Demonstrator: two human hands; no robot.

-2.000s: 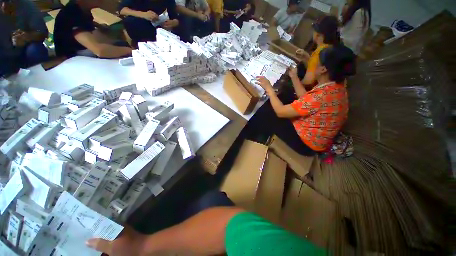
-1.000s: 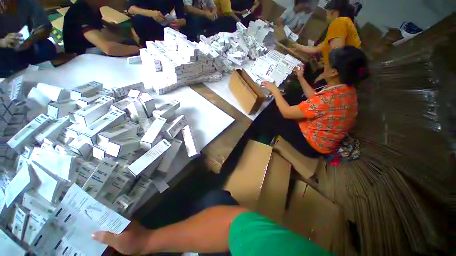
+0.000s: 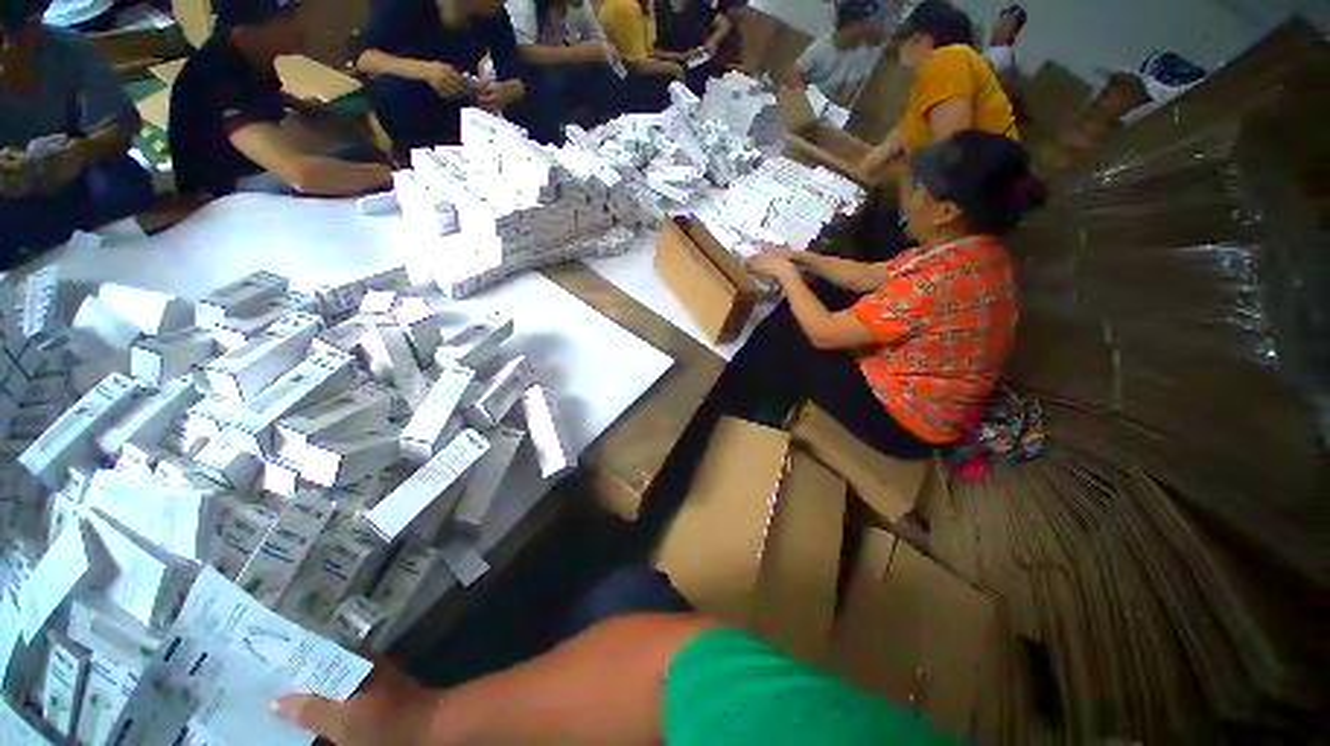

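My right hand point(image 3: 358, 711) is at the bottom left, its thumb on top of an instruction leaflet point(image 3: 241, 663). The leaflet is a thin white sheet with text blocks and small line drawings, held by its right edge. Its lower left part is cut off by the picture's edge. My left hand is not in view. A loose heap of long white product boxes point(image 3: 426, 484) lies just beyond the leaflet. Several folded white sheets point(image 3: 143, 517) lie on the heap at the left.
Stacked cartons point(image 3: 503, 204) stand behind the heap on the white table cover point(image 3: 591, 350). A small brown box point(image 3: 700, 280) stands near a person in orange point(image 3: 941, 328). Open shipping cartons point(image 3: 729, 496) lie beside my arm. Flattened cartons point(image 3: 1167, 437) fill the right. More people sit across the table.
My right hand still holds the leaflet; the view shifted slightly. The person in orange has drawn both hands together near the small brown box.
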